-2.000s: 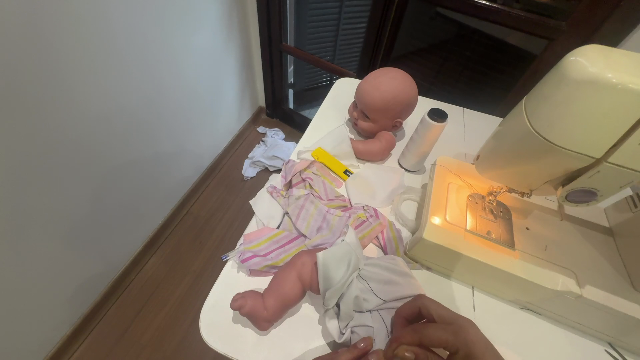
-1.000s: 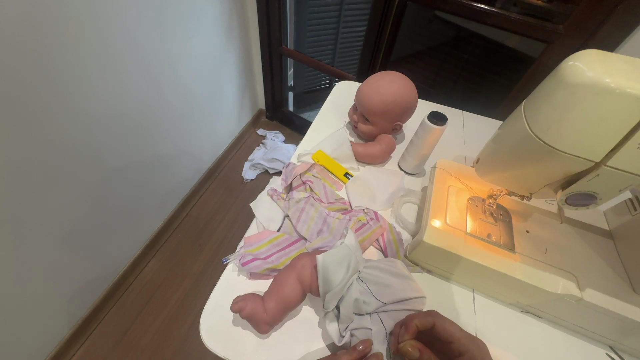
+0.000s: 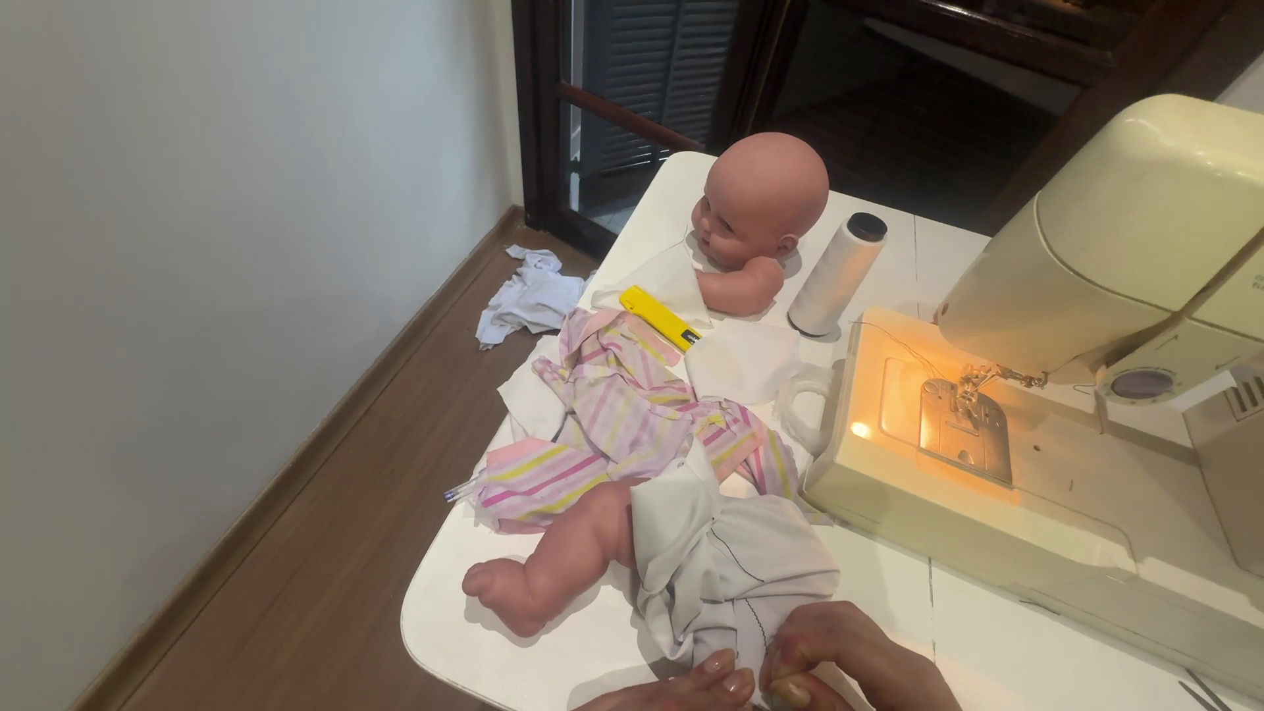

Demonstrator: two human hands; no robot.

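A doll's body piece of pale grey cloth [image 3: 760, 553] with dark stitched seams lies at the near part of the white table, and a vinyl doll leg [image 3: 573, 558] sticks out of it to the left. My left hand [image 3: 691, 686] pinches the cloth's lower edge at the bottom of the view. Close beside it on the right, my right hand [image 3: 849, 657] grips the same edge with bent fingers and thumb. Both hands are partly cut off by the frame. Striped pink, yellow and lilac fabric [image 3: 632, 415] lies crumpled just beyond the leg.
A sewing machine [image 3: 987, 494] with its lamp lit stands right. Beyond the fabric are a yellow cutter [image 3: 660, 318], a bald doll head [image 3: 765, 197] with a vinyl arm [image 3: 743, 288], and a thread cone [image 3: 837, 276]. White cloth [image 3: 533, 296] lies on the floor, left of the table [image 3: 444, 632].
My right hand has shifted a little down and to the left since two seconds ago, its fingers bending differently at the cloth edge. The doll leg and the things on the table stay put.
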